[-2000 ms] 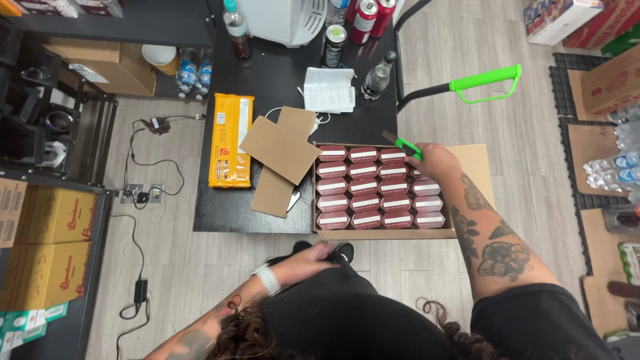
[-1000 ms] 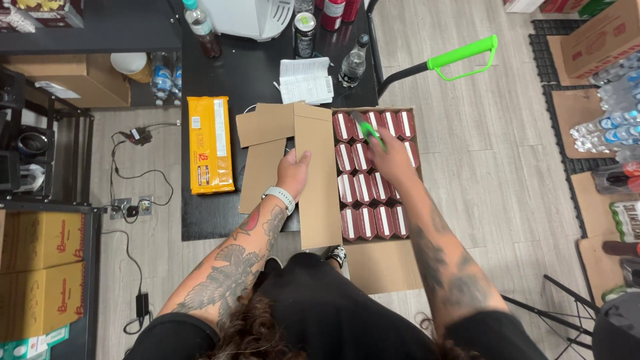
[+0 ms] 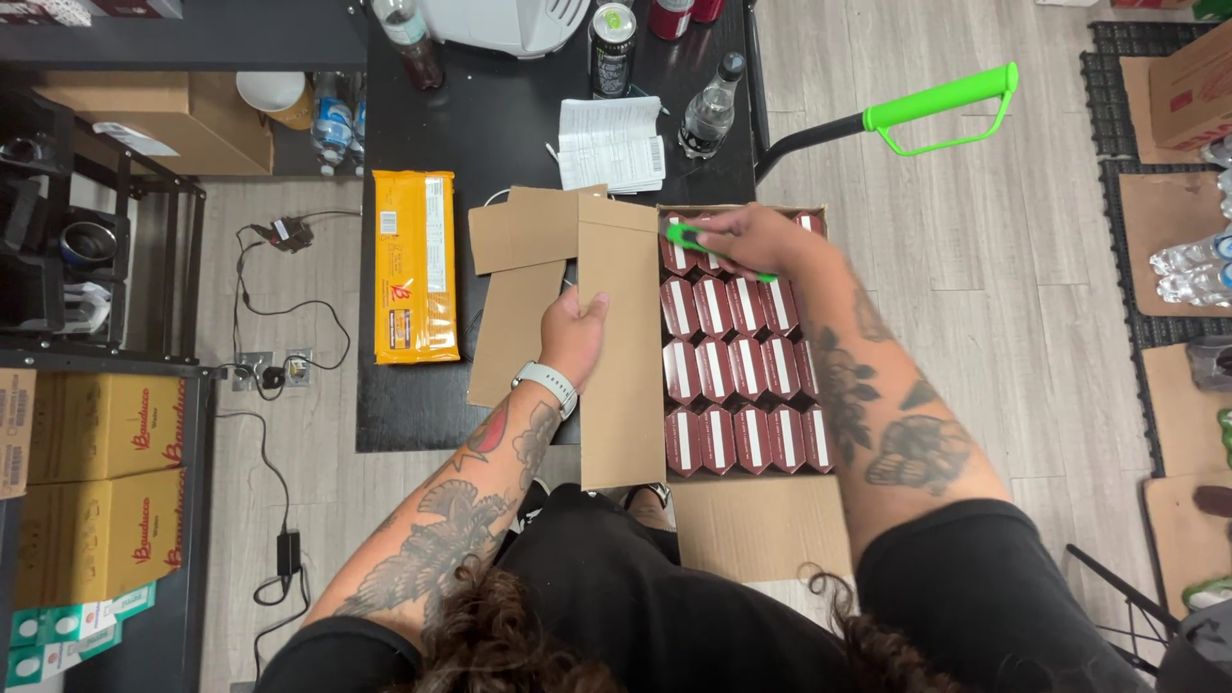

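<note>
An open cardboard box holds rows of dark red packages [image 3: 712,366] with white strips. Its long left flap [image 3: 624,385] stands out beside the packages, and my left hand [image 3: 575,337] grips that flap at its left edge, thumb on top. My right hand [image 3: 756,241] is closed around a green-handled utility knife [image 3: 685,237] at the flap's upper right corner, over the top row of packages. The blade cannot be made out. Another flap [image 3: 760,525] spreads out on the box's near side. Loose cardboard pieces [image 3: 520,298] lie on the black table left of my left hand.
On the black table [image 3: 500,125] are a yellow package [image 3: 415,269], papers [image 3: 611,144], a clear bottle [image 3: 710,108], a black can [image 3: 612,50] and a dark drink bottle [image 3: 409,43]. A green-handled bar [image 3: 938,101] juts over the floor at right. Cables [image 3: 274,433] run along the floor at left.
My left hand has come up from near my lap to the flap, which now stands out at the left. My right hand with the knife has moved to the flap's upper corner.
</note>
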